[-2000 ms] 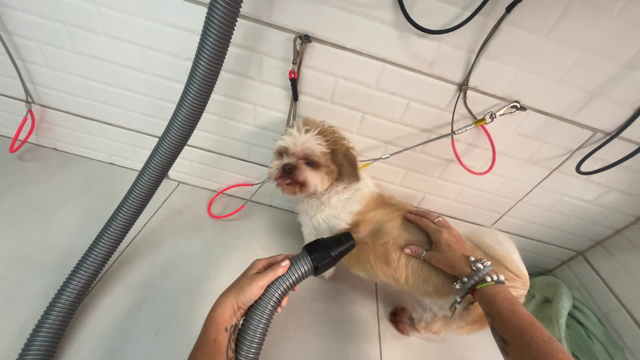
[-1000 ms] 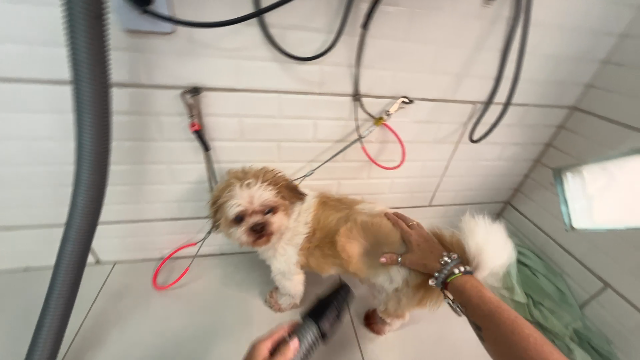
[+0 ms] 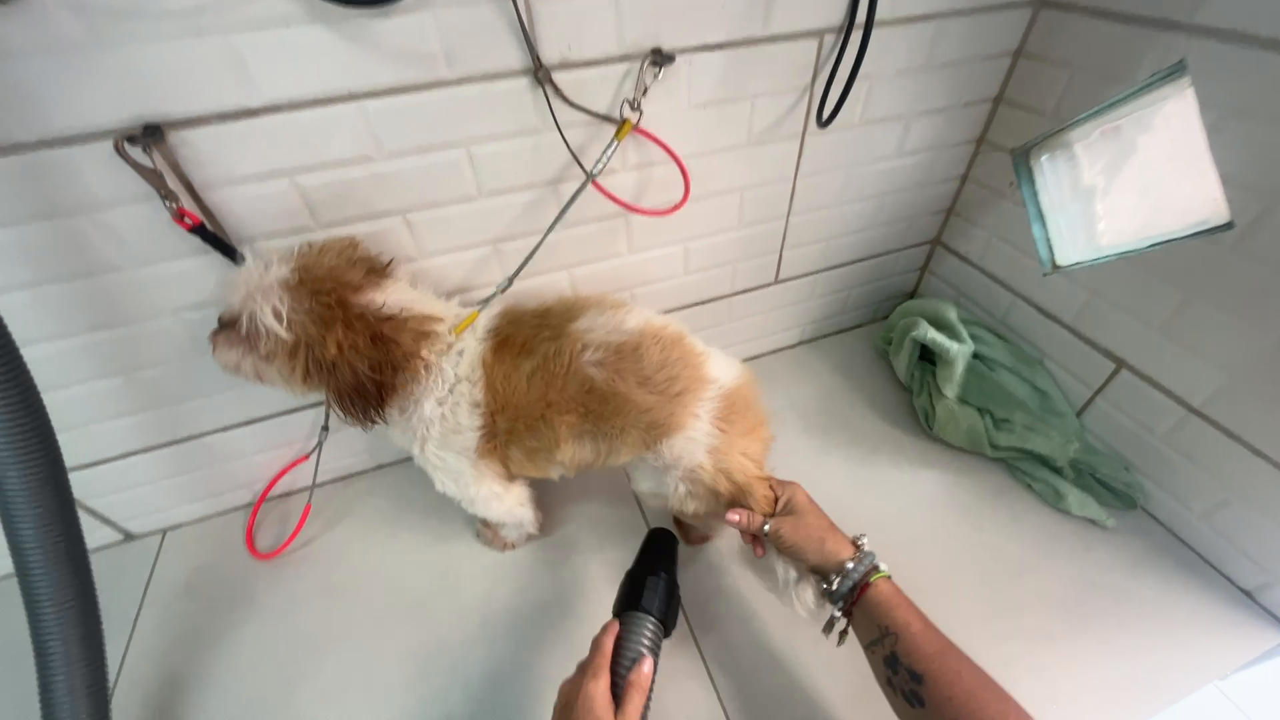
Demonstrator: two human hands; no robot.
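Observation:
A small brown and white dog (image 3: 590,390) stands side-on against the tiled wall, its head to the left and turned away. My left hand (image 3: 605,685), at the bottom edge, is closed around the grey ribbed hose just behind its black dryer nozzle (image 3: 650,580), which points up toward the belly and hind legs. My right hand (image 3: 790,525), with a ring and bracelets, grips fur at the dog's rear, by the tail or a hind leg; which one I cannot tell. A steel cable tether (image 3: 550,235) with yellow sleeves runs from the dog's neck to a wall hook.
A crumpled green towel (image 3: 990,400) lies in the corner at the right. A glass block (image 3: 1130,170) is set in the right wall. Red-coated cable loops (image 3: 275,510) hang by the wall, a snap hook (image 3: 150,170) at upper left. A thick grey hose (image 3: 45,540) hangs along the left edge.
My right hand has moved from the dog's back to its rear. The dog's head has turned from facing me to facing left, away. The view has shifted right.

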